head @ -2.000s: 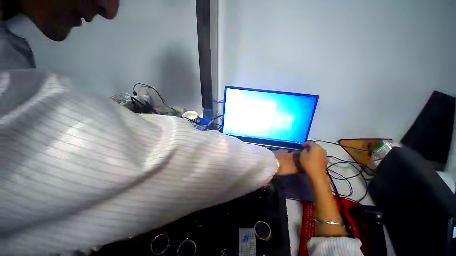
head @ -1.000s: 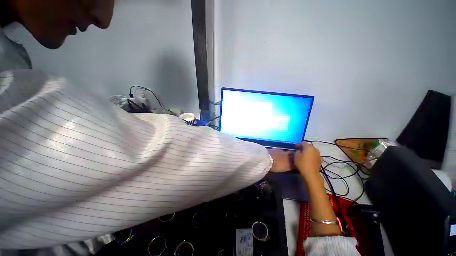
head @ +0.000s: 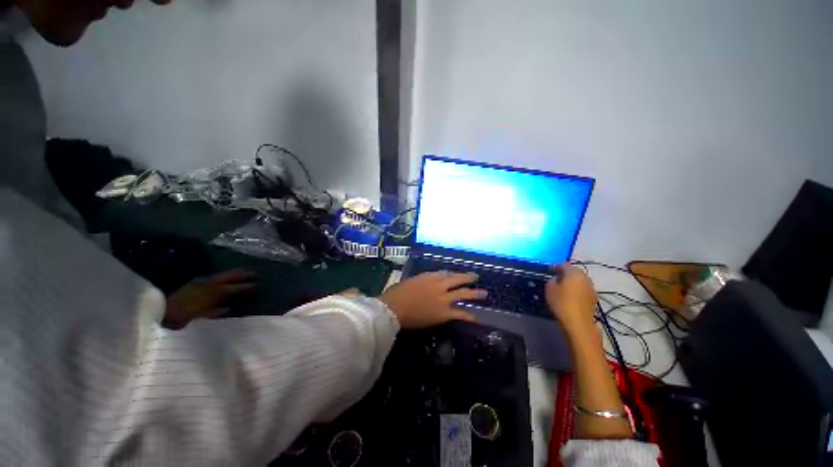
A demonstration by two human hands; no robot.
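Note:
The laptop (head: 502, 212) stands open with a bright blue screen and a white window. My left hand (head: 429, 299) lies over the left part of its dark keyboard (head: 513, 290), fingers spread and empty. My right hand (head: 573, 294) is curled at the keyboard's right edge by the screen's lower corner; whether it holds anything is hidden. Below the laptop is the black foam tray (head: 502, 365). Round units with shiny rims, such as one at the right (head: 484, 420) and one further left (head: 345, 448), lie in it beside a white label slip (head: 454, 440). My left sleeve covers the tray's left side.
A red printed sheet (head: 565, 415) lies under my right forearm. Black cables (head: 630, 324) loop right of the laptop, beside a large dark device (head: 753, 360). Cables and a clear bag (head: 260, 239) lie at the left. Another person's hand (head: 212, 294) is over the green surface.
My left hand has moved left from beside my right hand onto the left keyboard, uncovering keys and the left bench. My right hand stays at the laptop's right edge. The view has shifted slightly.

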